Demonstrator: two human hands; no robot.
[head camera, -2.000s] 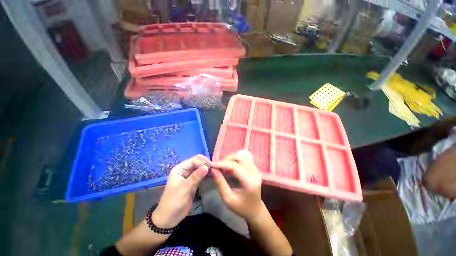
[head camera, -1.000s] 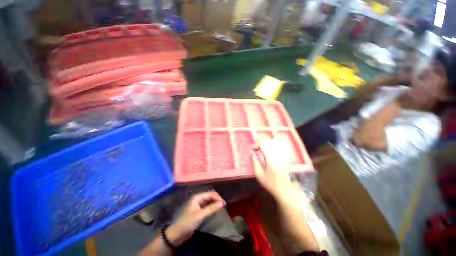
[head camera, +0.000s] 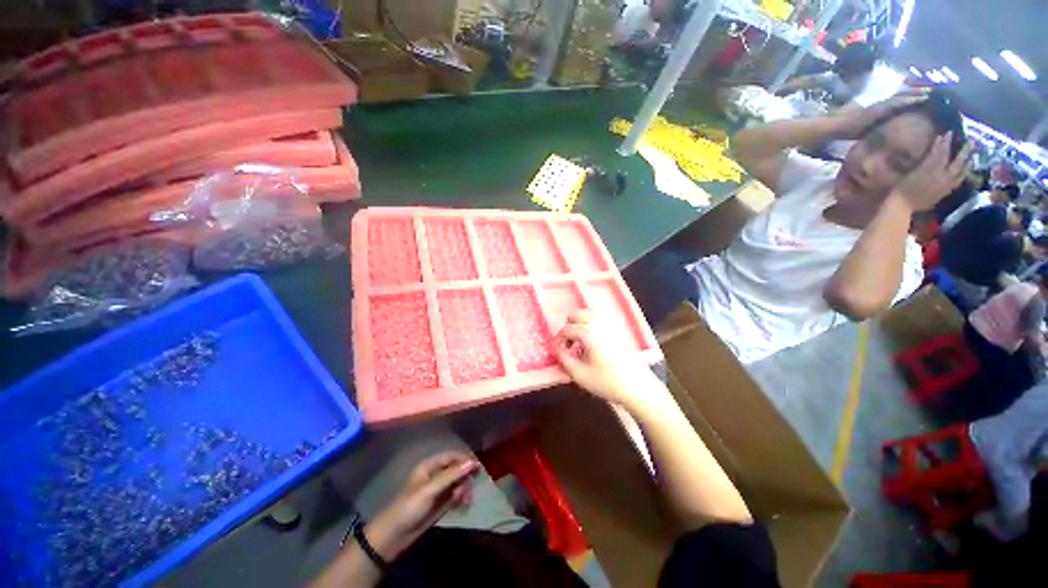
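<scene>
The pink compartment tray (head camera: 420, 402) lies in front of me, with two rows of pockets and fine grainy contents or texture in several of them. My right hand (head camera: 588, 347) is over the front row toward the tray's right side, fingertips together at a pocket; whether it holds a part is hidden. My left hand (head camera: 434, 492) is below the tray's front edge, fingers curled with a small dark speck at the fingertips, too small to identify. The blue bin (head camera: 276, 373) at the left holds many small metal parts (head camera: 126, 482).
Stacked pink trays (head camera: 172, 132) and clear bags of parts (head camera: 259, 230) lie behind the bin. A yellow perforated card (head camera: 556, 183) and yellow pieces (head camera: 678, 149) are beyond the tray. An open carton (head camera: 747, 431) is at right, beside a seated person (head camera: 793, 253). Red stools (head camera: 937, 465) stand farther right.
The view has turned right, so the tray and bin appear farther left. My hands, together two seconds ago, are apart, the right over the tray. The neighbouring person's hands are now raised to the head.
</scene>
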